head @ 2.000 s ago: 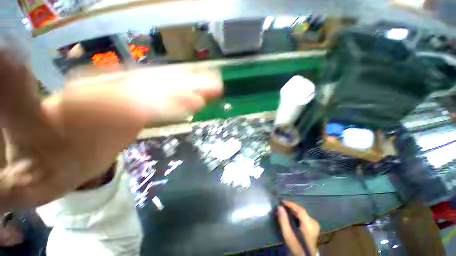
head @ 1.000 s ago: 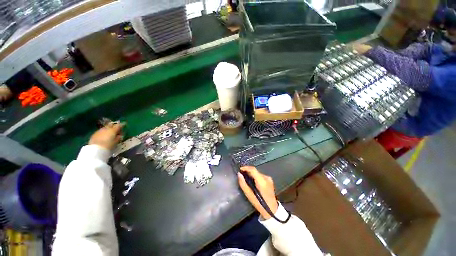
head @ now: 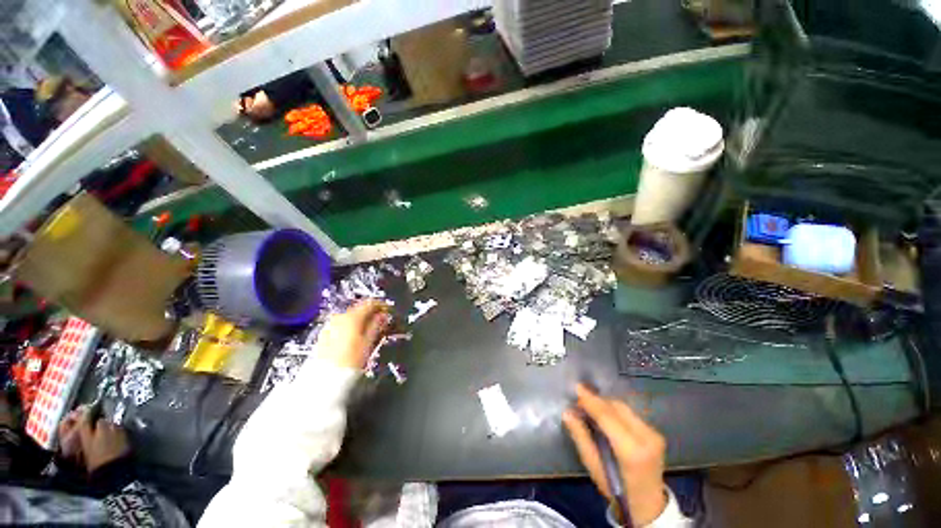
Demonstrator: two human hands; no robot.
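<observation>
My left hand (head: 357, 332) is over the loose heap of narrow white-silver strips (head: 292, 356) at the left; whether its fingertips grip a strip cannot be told. My right hand (head: 622, 443) holds the black soldering iron (head: 611, 472) like a pen, near the bench's front edge. A flat silver-white module (head: 497, 409) lies alone on the dark bench between my hands. The heaped grey-silver modules (head: 537, 270) lie behind it, with brighter ones at the front of the heap.
White lidded cup (head: 676, 165), brown tape roll (head: 652, 253) and small carton (head: 800, 281) stand at back right. Green mat (head: 764, 361) with wire bits is right. Purple-rimmed grey cylinder (head: 263, 276) and yellow device (head: 219, 345) are left. Green conveyor (head: 444, 175) runs behind. Another person's hands (head: 93, 437) are far left.
The view has turned left. My left hand has moved from the conveyor edge to the strip heap. A single module now lies on the bench before me. My right hand still holds the iron.
</observation>
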